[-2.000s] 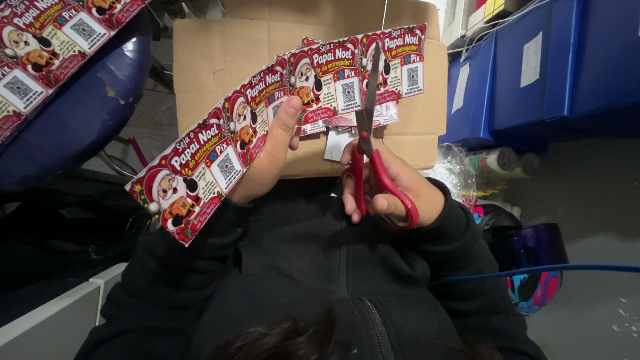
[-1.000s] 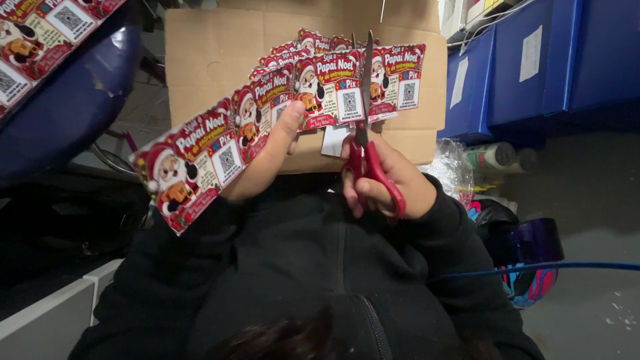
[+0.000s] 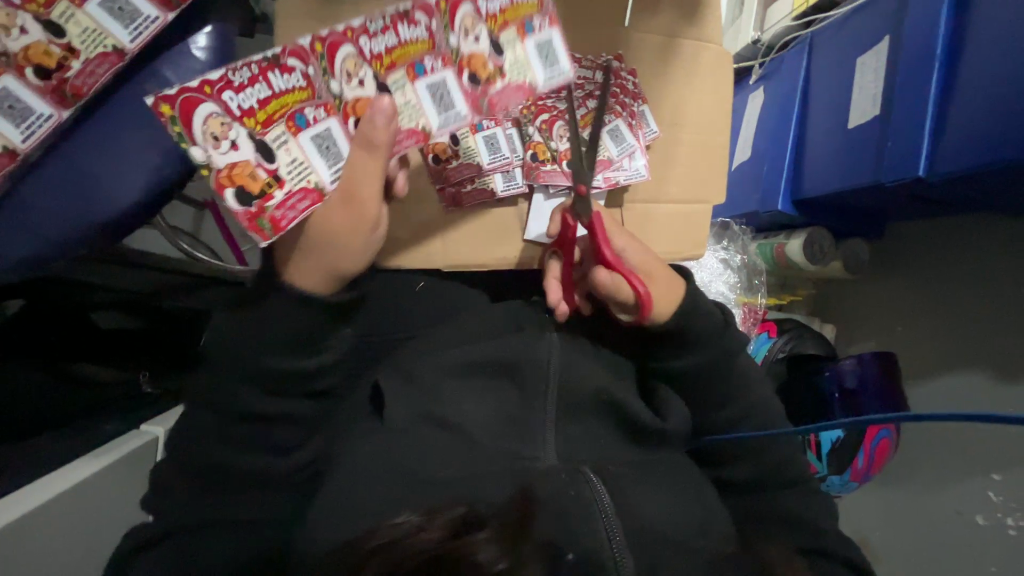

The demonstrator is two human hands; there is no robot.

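Note:
My left hand (image 3: pixel 352 192) grips a strip of printed Santa Claus cards (image 3: pixel 264 136), thumb on top, raised over the cardboard at the upper left. The strip bears several joined cards with writing and printed codes. My right hand (image 3: pixel 616 264) holds red-handled scissors (image 3: pixel 582 192), their blades pointing up and parted slightly, clear of the strip. Behind the blades, a pile of loose Santa cards (image 3: pixel 560 136) lies on the cardboard (image 3: pixel 688 104). A white piece of paper (image 3: pixel 542 214) lies partly under the pile, beside my right hand.
At the upper left, another sheet of Santa cards (image 3: pixel 72 56) lies over a blue surface (image 3: pixel 96 200). Blue bins (image 3: pixel 912 120) stand on the right. Below them are clear plastic wrap (image 3: pixel 732 264), rolls (image 3: pixel 800 246), a helmet-like colourful object (image 3: pixel 856 456) and a blue cord (image 3: pixel 880 418).
My left hand has moved the strip left and up, away from the scissors. The strip shows fewer joined cards than before, and more of the card pile shows behind the blades.

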